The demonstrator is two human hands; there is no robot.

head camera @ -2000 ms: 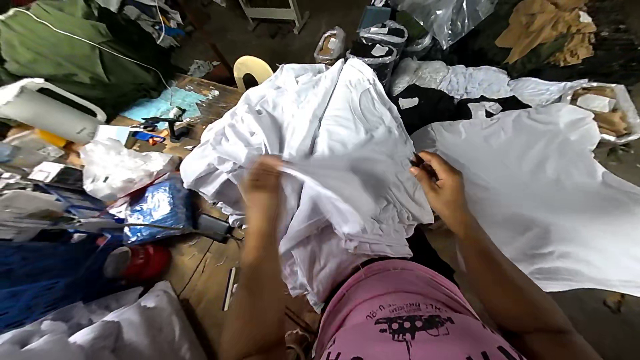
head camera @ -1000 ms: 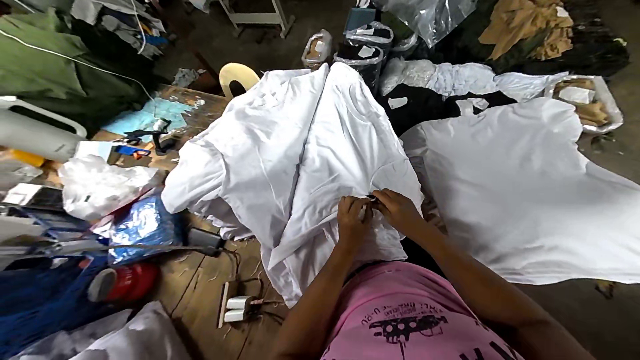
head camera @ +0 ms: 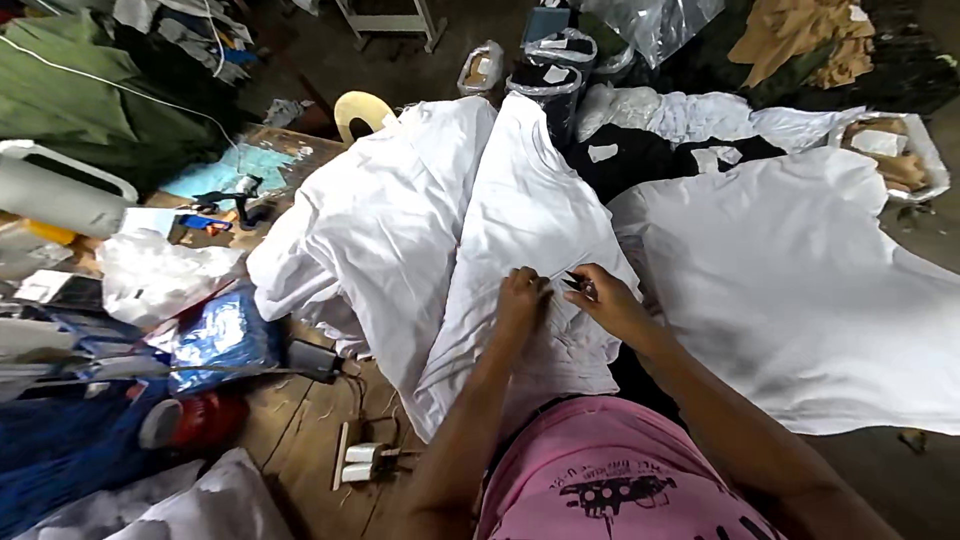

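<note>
A white knit garment (head camera: 525,202) lies over a heap of white cloth (head camera: 375,202) in front of me. My left hand (head camera: 523,294) rests on the garment with its fingers bent together, pinching a bit of the fabric. Close by on the right, my right hand (head camera: 604,298) holds small dark thread snips (head camera: 576,283), their pointed blades towards the left hand. The two hands are apart, with a thin line of thread or fabric edge between them. The snips' handles are mostly hidden in my palm.
Another white garment (head camera: 780,292) is spread at the right. Black bundles (head camera: 630,154) and bagged bins (head camera: 547,86) stand beyond. At left are a blue plastic packet (head camera: 225,337), a white plastic bag (head camera: 161,274), and a power strip with plugs (head camera: 364,461) on the wooden boards.
The garment's front part lies flatter than two seconds ago, when my left hand was lifting cloth further left. Since one second ago my hands have moved slightly apart, and the snips' blades show.
</note>
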